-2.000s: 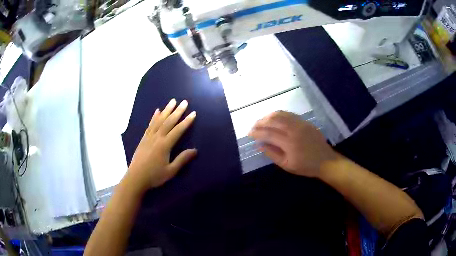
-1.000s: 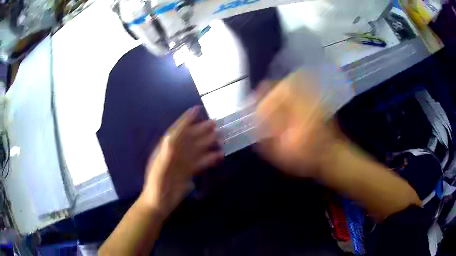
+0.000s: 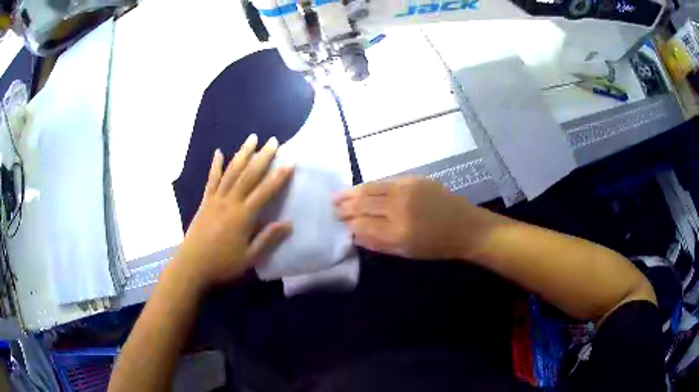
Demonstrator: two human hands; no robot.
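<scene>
A dark navy panel (image 3: 230,115) lies on the white table, its upper end at the lit needle area of the sewing machine (image 3: 337,38). A pale cloth piece (image 3: 314,207) lies over the panel's right part, its lower end folded and past the table's front edge. My left hand (image 3: 237,214) lies flat with fingers spread on the panel and the pale piece's left edge. My right hand (image 3: 406,218) has its fingertips at the pale piece's right edge; whether it pinches the cloth is hidden.
A stack of pale pieces (image 3: 513,122) lies to the right, hanging over the front edge. Small green-handled snips (image 3: 602,88) lie beyond it. A long pale stack (image 3: 73,176) lies at left. A grey measuring scale (image 3: 613,130) runs along the front edge. Blue and red mesh (image 3: 544,352) shows below.
A pale piece now lies on the navy panel, brought over from the right. The right stack's top now shows pale instead of dark. My left hand is spread flat again.
</scene>
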